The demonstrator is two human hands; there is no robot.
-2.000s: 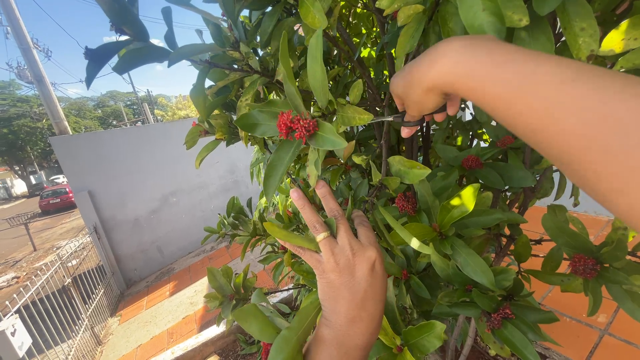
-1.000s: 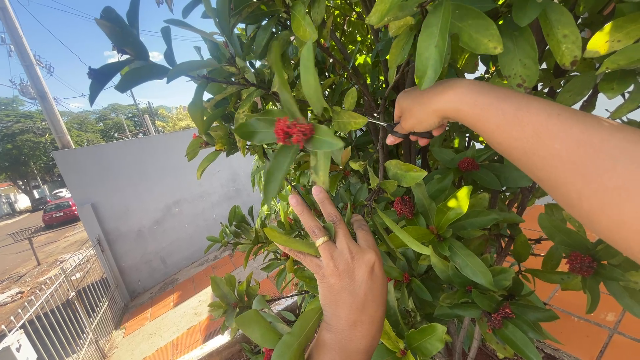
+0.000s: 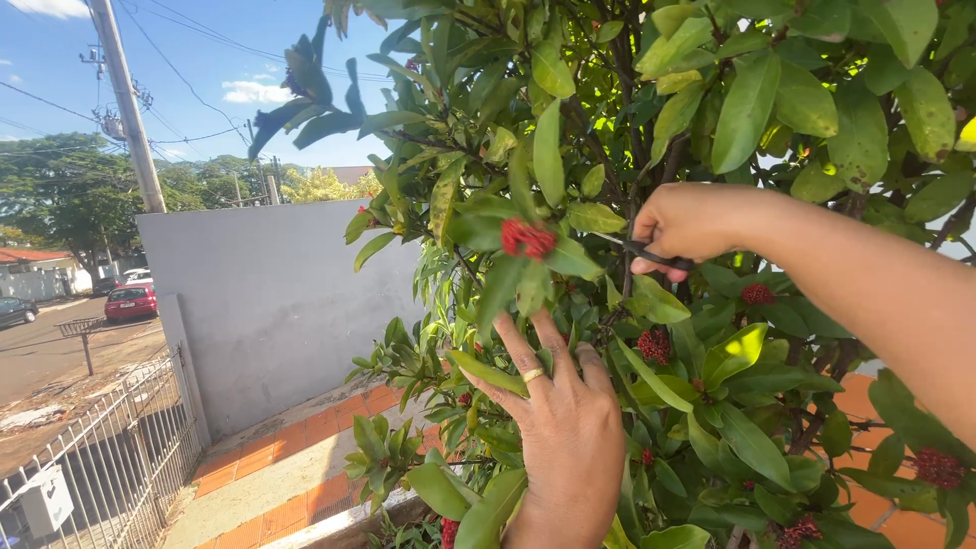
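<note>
My right hand is closed around the black handles of a pair of scissors, whose metal blades point left into the leaves of a flowering shrub. Left of the blade tips is a red flower cluster with green leaves around it, slightly blurred. Just below that cluster my left hand, with a ring on one finger, reaches up among the leaves, fingers spread. Its fingertips are at the lower leaves; whether they pinch anything is hidden. Another red cluster sits between the hands, to the right.
Branches and leaves surround both hands. Behind the shrub at left stands a grey wall, with orange and pale floor tiles below. A white metal gate is at lower left; a utility pole and a red car are beyond.
The red flower cluster and its leaves have shifted down toward my left fingers. My right hand with the scissors and my left hand stay in nearly the same places. The view has turned slightly left.
</note>
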